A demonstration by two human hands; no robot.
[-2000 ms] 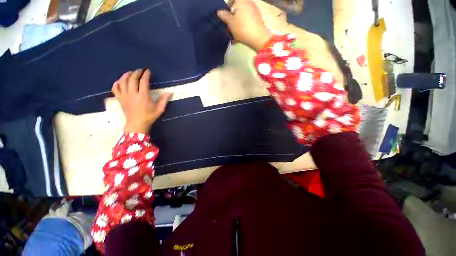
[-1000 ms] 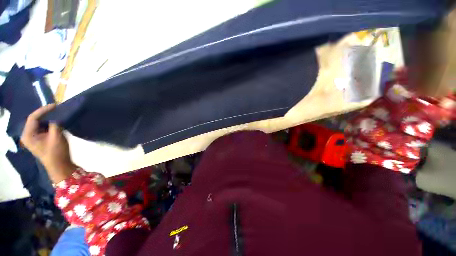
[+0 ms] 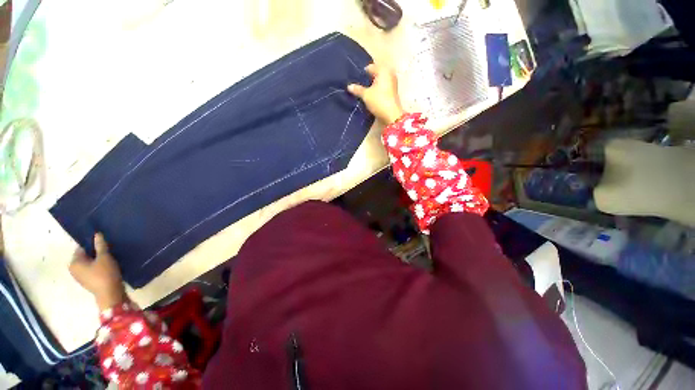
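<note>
A dark navy cut piece (image 3: 221,152) with thin chalk lines lies spread on the cream table (image 3: 91,99), with a stepped notch on its far edge. My left hand (image 3: 99,273) is at its near left end, with the thumb on the cloth; whether the fingers grip the edge is not clear. My right hand (image 3: 379,93) is at its right end, with thumb and finger on the cloth edge. Dark shear handles (image 3: 382,12) show at the top, cut off by the picture's edge.
A gridded sheet (image 3: 449,72) and a small dark blue card (image 3: 498,59) lie at the right of the table. A coiled pale tape (image 3: 23,164) lies at the left. Striped cloth (image 3: 27,324) hangs at the lower left. A red object (image 3: 476,179) stands below the table edge.
The navy cloth, earlier raised and stretched between my hands, now lies flat at a slant. My hands have come down to its ends, and the view has shifted.
</note>
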